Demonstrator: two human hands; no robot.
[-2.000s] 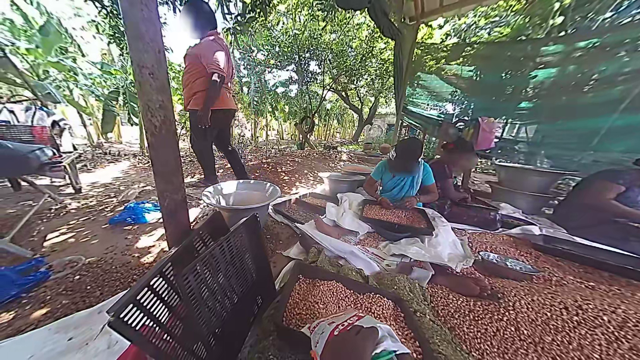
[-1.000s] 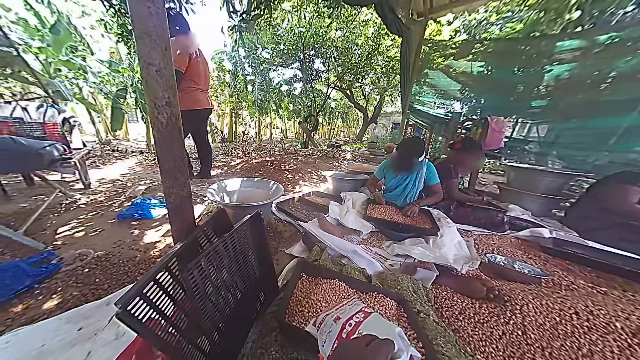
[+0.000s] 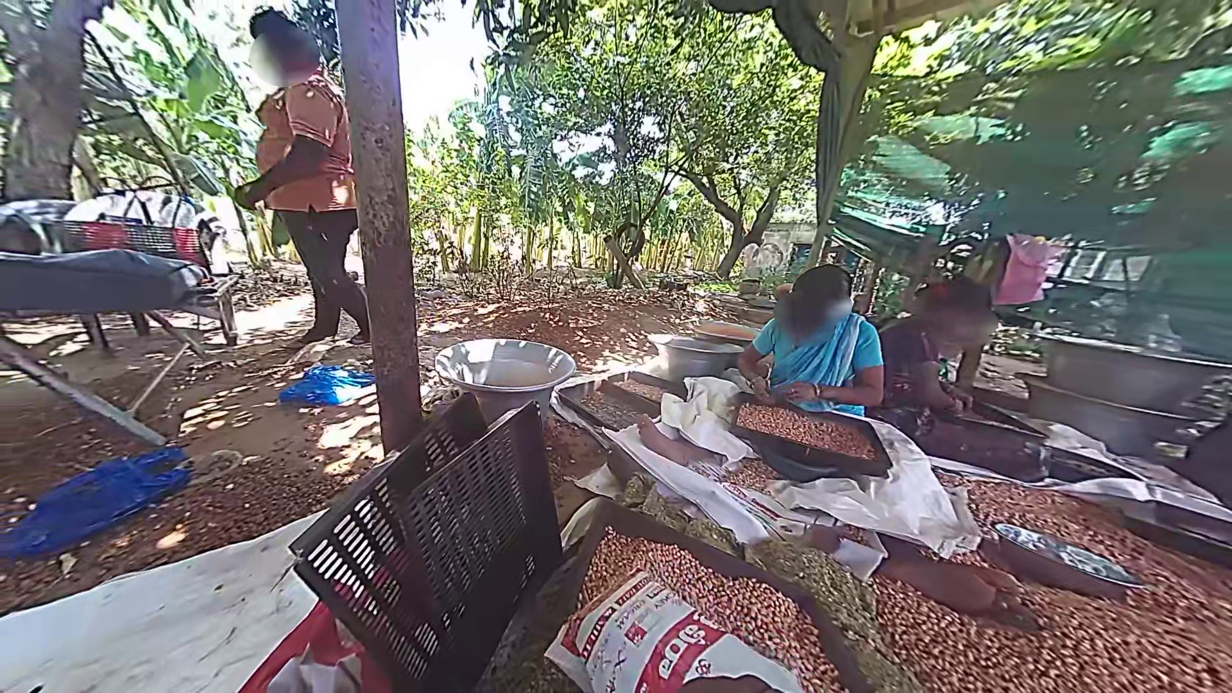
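Note:
Neither of my hands can be made out. At the bottom edge a sliver of skin touches a white and red printed sack (image 3: 640,640); which body part it is, I cannot tell. The sack lies over the near part of a dark tray (image 3: 717,558) of reddish-brown kernels (image 3: 664,568), probably groundnuts. Left of this tray, black slotted plastic crates (image 3: 472,539) stand tilted. Loose kernels (image 3: 1059,616) are heaped at the right, with a shallow metal dish (image 3: 1068,558) on them.
A co-worker in blue (image 3: 818,351) sits behind another kernel tray (image 3: 808,428), beside a second seated person (image 3: 938,356). A person in orange (image 3: 313,154) stands beyond the pole (image 3: 385,221). A metal basin (image 3: 505,366) and blue plastic sheets (image 3: 106,496) are on the ground.
The person in orange has moved from the right of the pole to its left. At the bottom edge, less of the dark patch of skin by the printed sack shows. The view has shifted somewhat.

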